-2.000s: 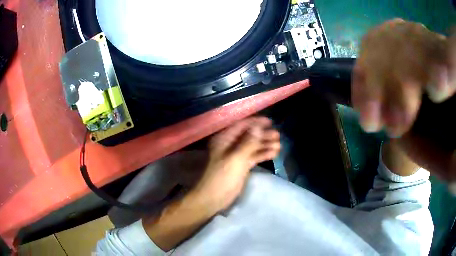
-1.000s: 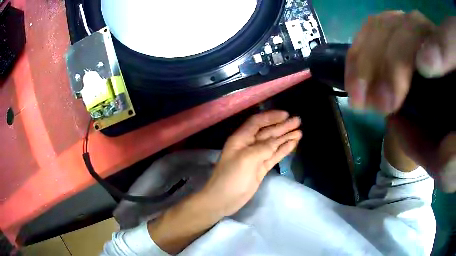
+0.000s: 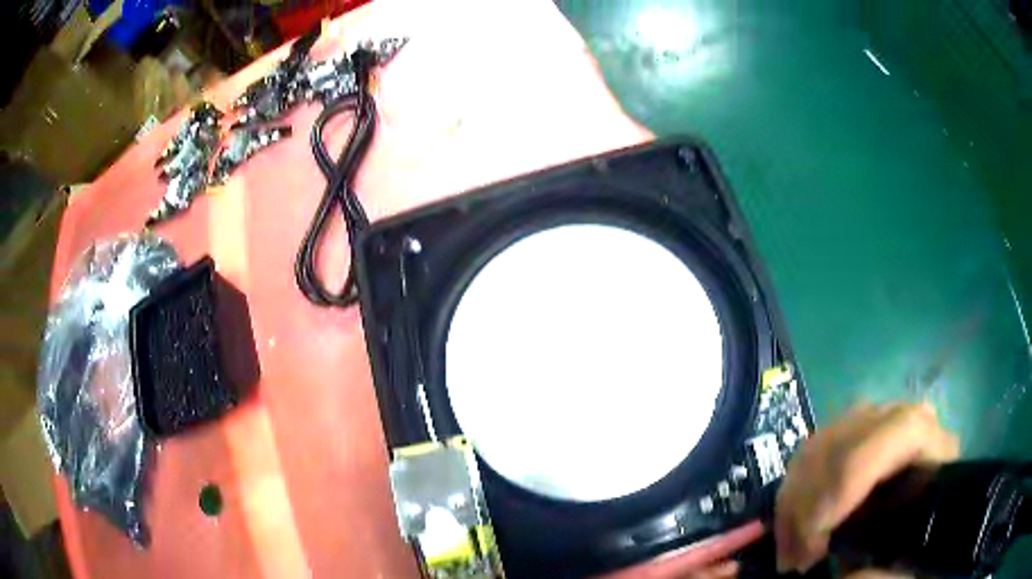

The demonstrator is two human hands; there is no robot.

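The square black housing lies on the red tabletop, with a large round white disc inside it. The power supply board, with a pale sheet and yellow parts, sits at its near left corner. The control board sits at its near right side. My right hand, blurred, is closed round the black electric screwdriver beside the near right corner; its tip is not clear. A small skin-coloured patch, perhaps my left hand, shows at the bottom edge, almost wholly cut off.
A black screw tray and a clear plastic bag lie at the left. The looped power cord lies beyond the housing. Spare circuit boards lie at the far left edge. The green bench is on the right. Cartons stand beyond the table.
The view has swung up and left, bringing in the whole disc, tray, bag and cord. My left hand has nearly left the picture. My right hand still holds the screwdriver, lower in view.
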